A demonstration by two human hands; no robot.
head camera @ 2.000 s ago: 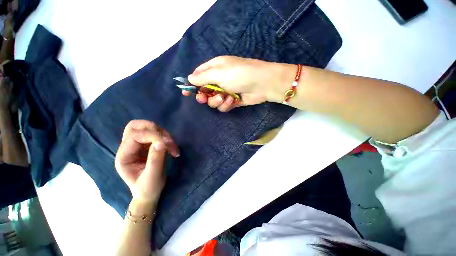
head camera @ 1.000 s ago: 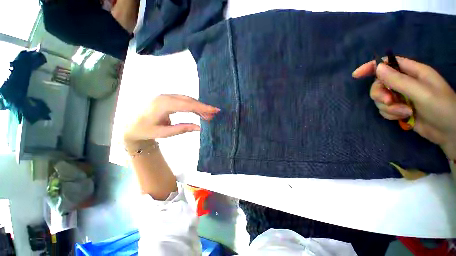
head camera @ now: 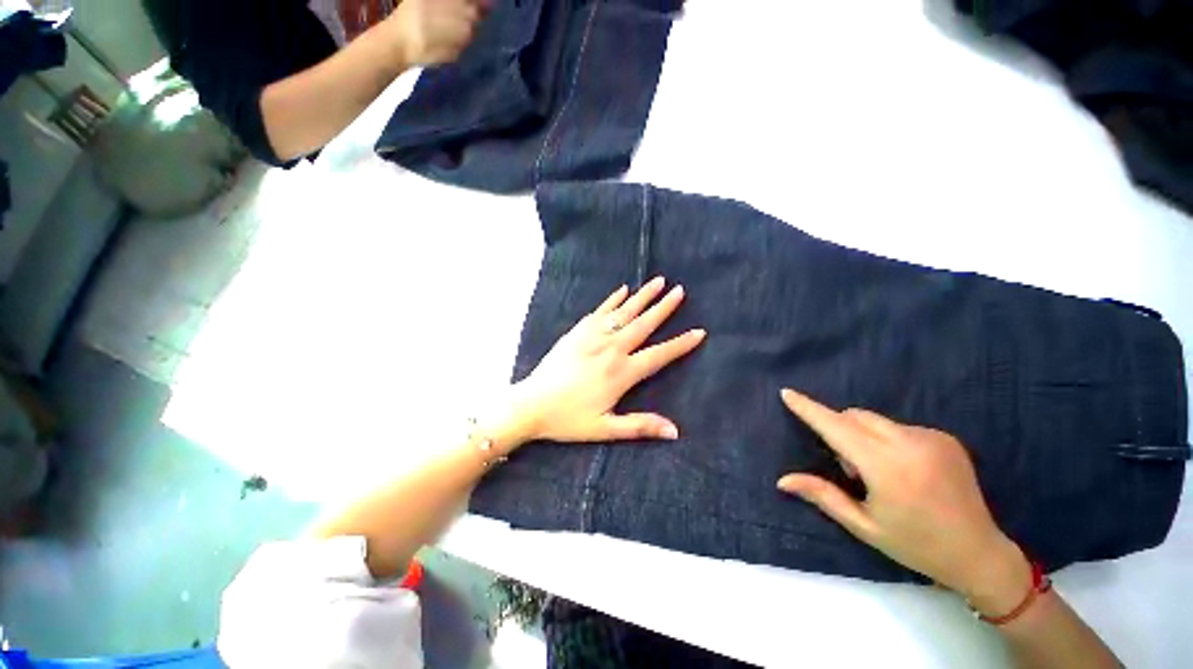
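Dark denim shorts [head camera: 890, 340] lie folded flat on the white table, the waistband [head camera: 1162, 418] at the right and the leg hem at the left. A stitched seam crosses the hem band [head camera: 589, 235]. My left hand [head camera: 602, 379] lies flat with spread fingers on the leg beside this seam. My right hand [head camera: 903, 484] is palm down over the middle of the shorts near their lower edge, index finger and thumb apart. Its palm is hidden, and no snips can be made out in it.
Across the white table [head camera: 327, 301], another person's hand [head camera: 438, 29] is at a second dark denim piece [head camera: 589, 92]. More dark cloth [head camera: 1138, 105] lies at the upper right. The table's edge runs below the shorts. A blue object [head camera: 105, 657] shows at the bottom left.
My left hand has come down from above the hem onto the cloth. The snips and the tan flap seen before no longer show. The view has shifted, and the waistband end is now in the picture.
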